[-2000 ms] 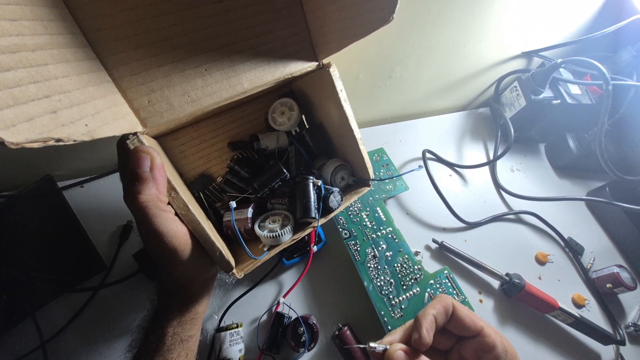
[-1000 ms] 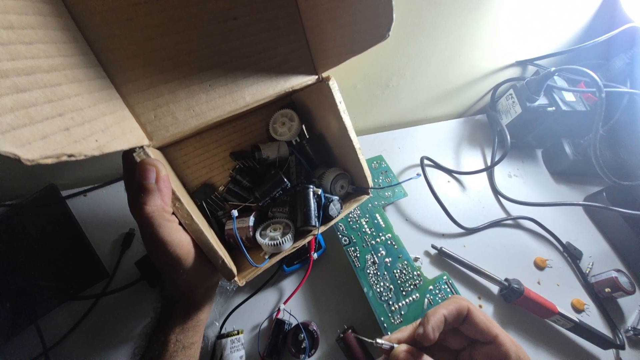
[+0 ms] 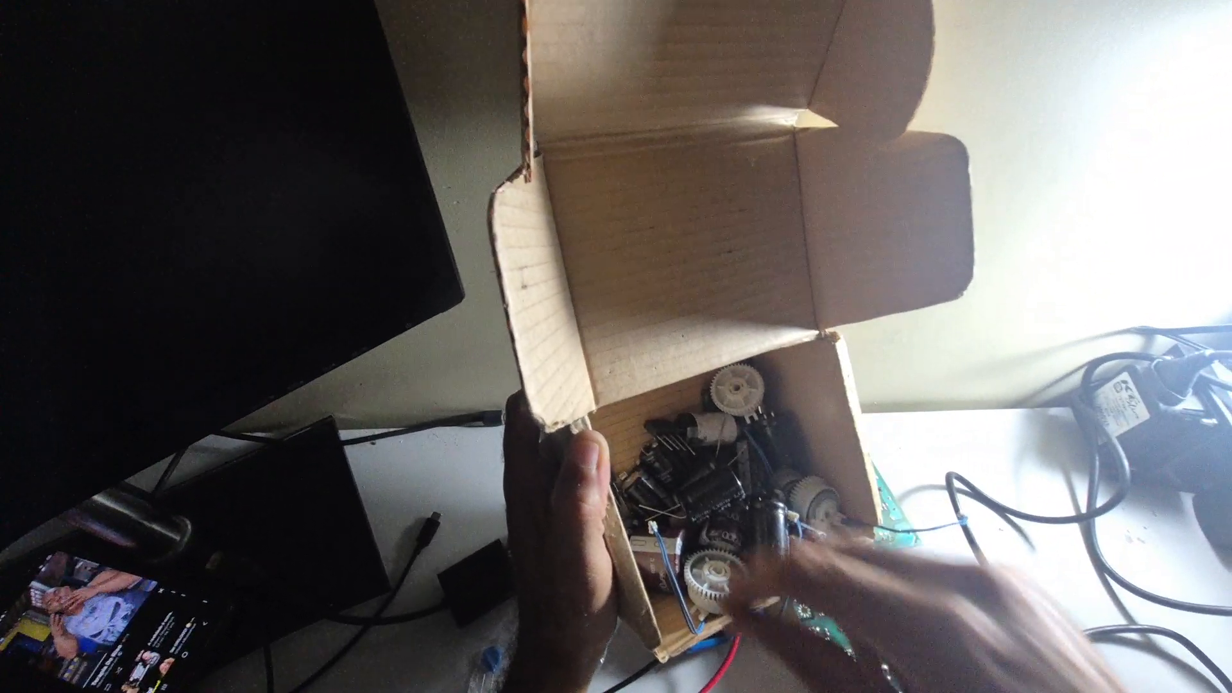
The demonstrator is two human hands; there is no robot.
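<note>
My left hand grips the left wall of an open cardboard box, its thumb over the edge. Inside lie black cylindrical capacitors, a white plastic gear near the back and another white gear near the front. A thin blue wire crosses the front left part of the box. Blurred by motion, my right hand is at the box's front right corner, close to the front gear; whether its fingers hold anything cannot be told. Part of a green circuit board shows behind the box.
A large black monitor fills the upper left. Below it are a lit screen and a black cable on the white table. At the right, black cables run from a dark plug adapter. A red wire shows below the box.
My right hand has moved up to the box's front corner from the circuit board, where it held a small metal-ended part. The view has swung left. My left hand still grips the box.
</note>
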